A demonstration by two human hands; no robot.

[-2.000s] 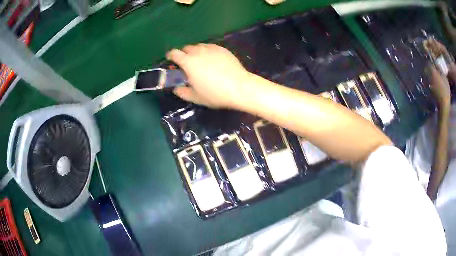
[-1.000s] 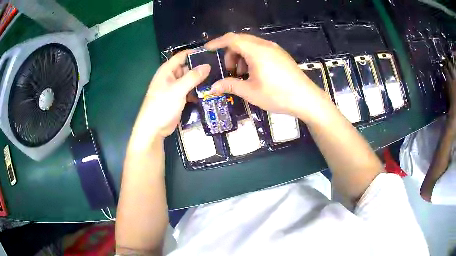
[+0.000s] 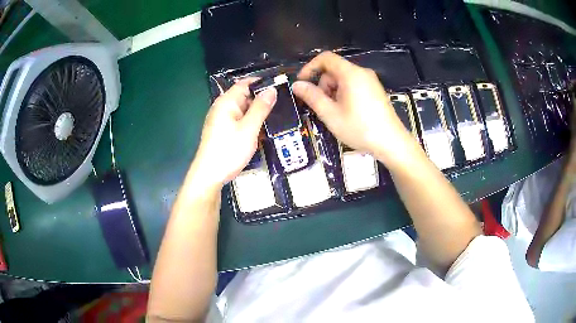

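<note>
My left hand (image 3: 237, 120) holds an LCD/board module (image 3: 282, 120) by its upper left side, thumb on its top edge. The module has a dark screen above a silver, white and blue patterned lower part. It is above the black pocket mat (image 3: 442, 57). My right hand (image 3: 344, 104) is at the module's upper right, thumb and forefinger close together near its top edge. Whether they pinch something small or touch the module is unclear. Several gold-edged front housings (image 3: 466, 123) with white lower halves lie in the mat's front pockets; those on the left are partly hidden by my hands and the module.
A pale grey fan (image 3: 62, 123) stands left. A black glossy slab (image 3: 119, 217) with a thin cable lies right of it. A gold phone (image 3: 11, 207) lies at the far left. Another person's arm (image 3: 549, 214) and another dark mat (image 3: 543, 76) are at right.
My right hand came back from the far left of the mat; both hands met at the module. Since then the module has turned slightly, and my right fingers have moved up from its middle.
</note>
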